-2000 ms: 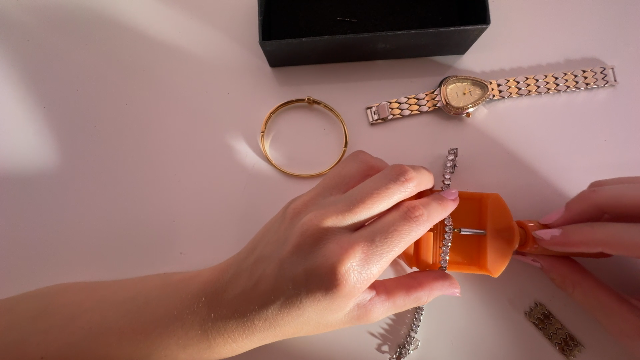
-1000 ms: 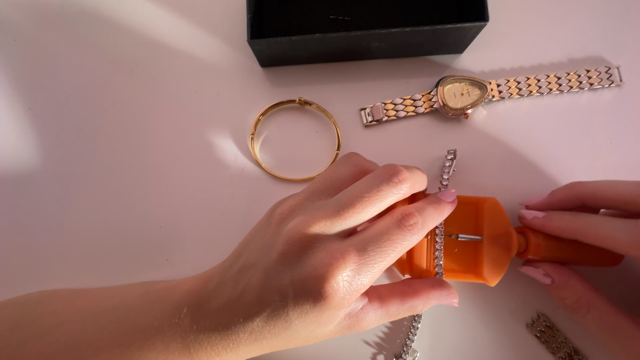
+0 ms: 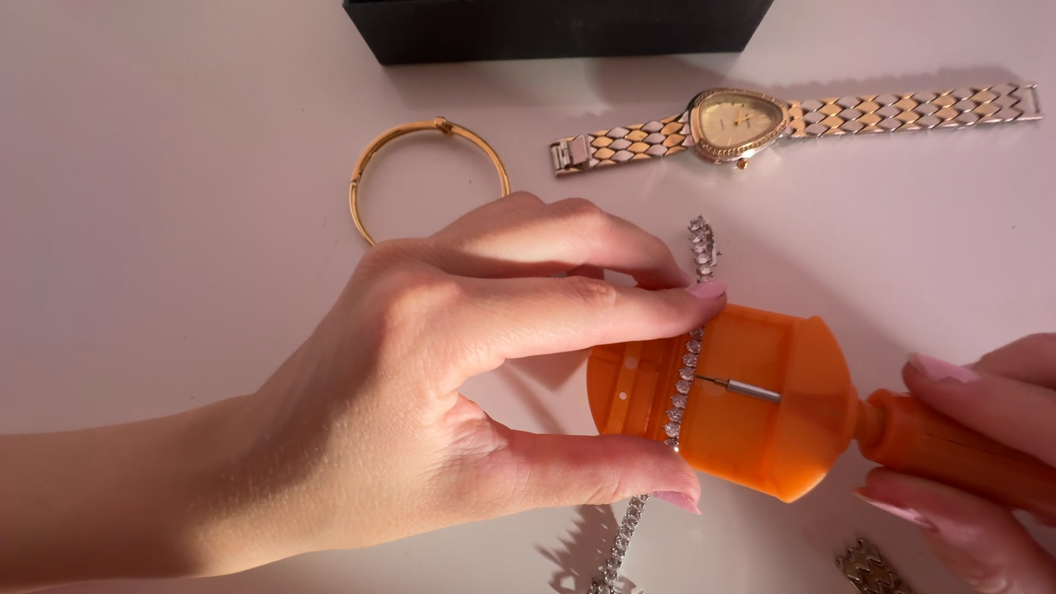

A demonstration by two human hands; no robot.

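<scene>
An orange plastic watch-link remover (image 3: pixel 742 396) lies at the centre right, its thin metal pin pointing at a silver bracelet set with clear stones (image 3: pixel 685 379). That bracelet runs across the tool's bed, and both of its ends hang out past the sides. My left hand (image 3: pixel 528 346) grips the bracelet and the tool's body, index finger above and thumb below. At the right edge my right hand (image 3: pixel 965 445) has its fingers around the tool's orange screw handle (image 3: pixel 949 437). Part of that hand is out of view.
A gold bangle (image 3: pixel 359 177) lies behind my left hand, partly hidden by it. A two-tone metal watch (image 3: pixel 738 124) is stretched out at the upper right. A black box (image 3: pixel 561 33) stands at the top edge. A short piece of metal band (image 3: pixel 870 569) lies at the bottom right.
My right hand's fingers have shifted on the handle. My left hand still holds the bracelet on the tool. The view has moved a little.
</scene>
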